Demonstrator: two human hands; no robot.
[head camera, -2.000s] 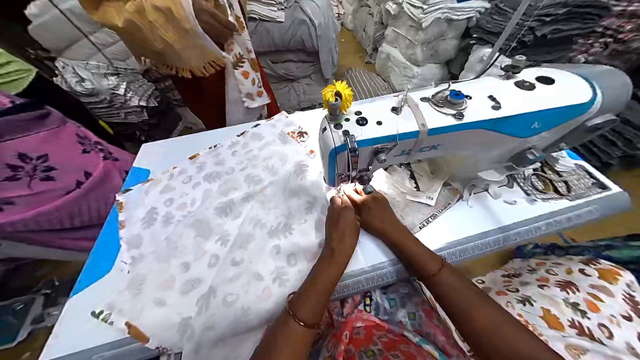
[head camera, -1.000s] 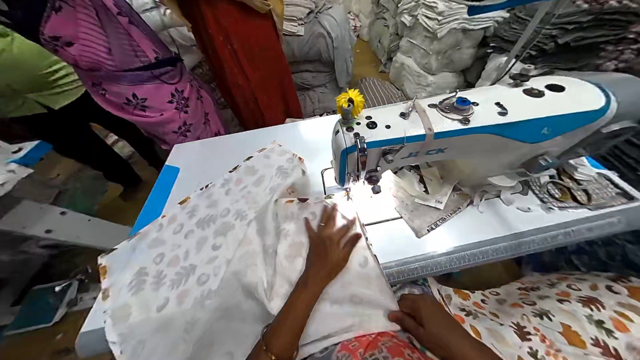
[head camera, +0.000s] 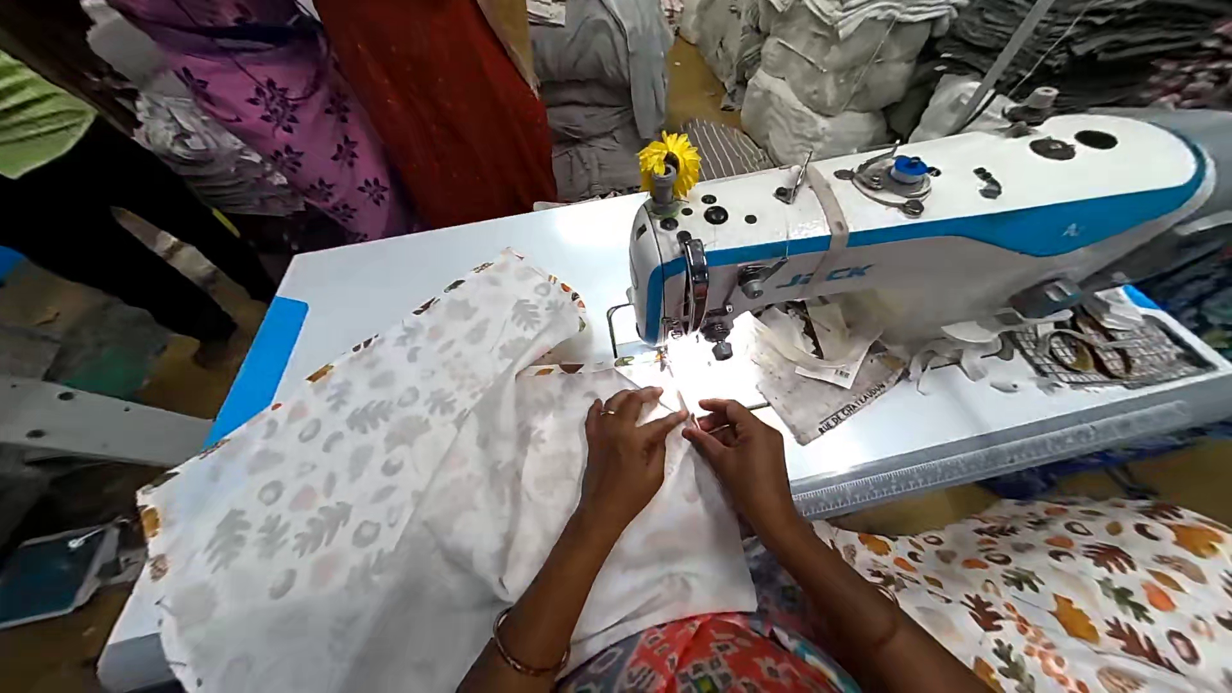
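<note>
A leaf-printed white cloth (head camera: 385, 500), pale side up, spreads over the sewing table and down to my lap. Its narrow folded edge lies by the needle area of a white and blue Jack sewing machine (head camera: 924, 231), under the lit lamp. My left hand (head camera: 626, 448) rests on the cloth just in front of the needle, thumb and index finger at the cloth's right edge. Close beside it, my right hand (head camera: 741, 448) pinches that same edge between thumb and fingers. The fingertips of both hands nearly touch. The presser foot is hard to make out in the glare.
Fabric scraps (head camera: 847, 385) and a wire tray (head camera: 1107, 351) with scissors lie right of the needle. A ruler tape (head camera: 962, 457) runs along the table's front edge. More leaf-printed cloth (head camera: 1088, 587) lies at lower right. People stand beyond the table at left, near stacked fabric bundles (head camera: 818, 77).
My right hand has moved from the cloth's near corner up to its edge by the needle. My left hand, spread flat a second ago, now has its fingers drawn together at that edge.
</note>
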